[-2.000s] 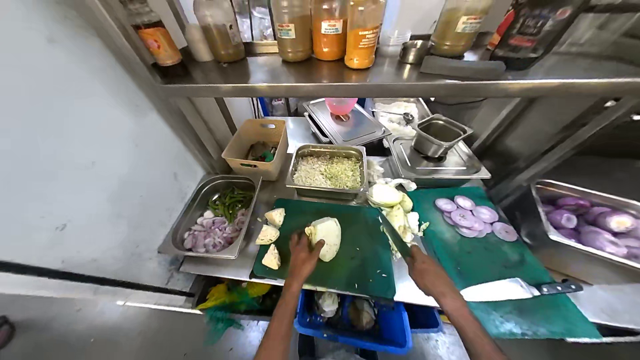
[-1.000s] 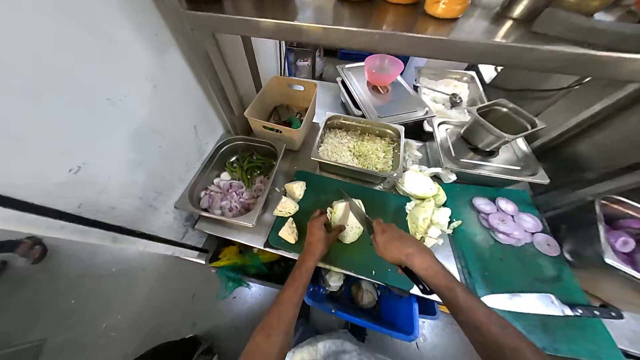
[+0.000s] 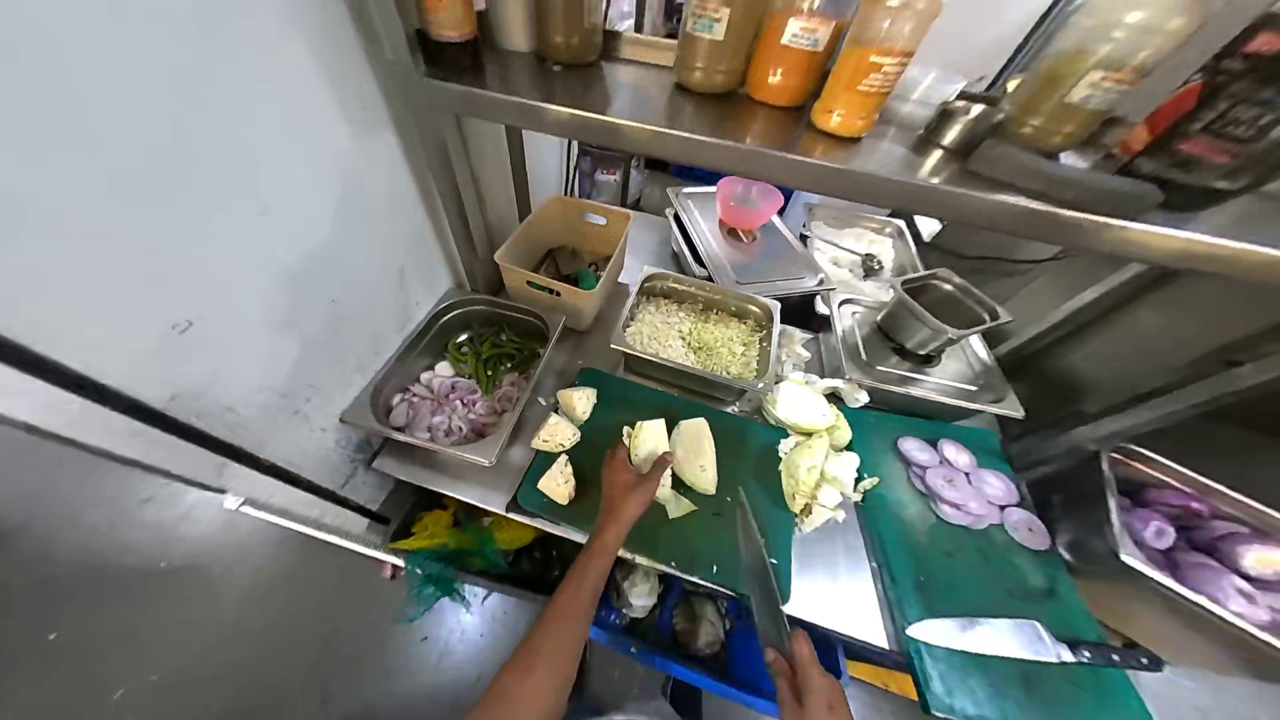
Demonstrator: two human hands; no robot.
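My left hand [image 3: 632, 484] grips a pale cabbage piece [image 3: 650, 445] on the left green cutting board [image 3: 720, 520]. Just right of it lies another cut cabbage piece [image 3: 694, 456], with a loose leaf scrap below. My right hand [image 3: 808, 684] holds a kitchen knife [image 3: 762, 570] by its handle near the board's front edge, the blade pointing away from me and apart from the cabbage. Three cabbage core pieces [image 3: 556, 433] lie along the board's left side. A heap of cabbage leaves and chunks [image 3: 815, 455] sits at its right edge.
Steel pans hold sliced onions with green chillies [image 3: 455, 405], chopped cabbage [image 3: 690, 335] and red onions [image 3: 1200, 550]. Onion slices [image 3: 955, 485] and a second knife [image 3: 990, 638] lie on the right green board [image 3: 900, 560]. A steel shelf [image 3: 700, 130] with bottles overhangs the back; a blue crate [image 3: 740, 665] is below.
The knife, at the cabbage one second ago, has moved right and toward me with my right hand. The cabbage under my left hand now lies in separate pieces.
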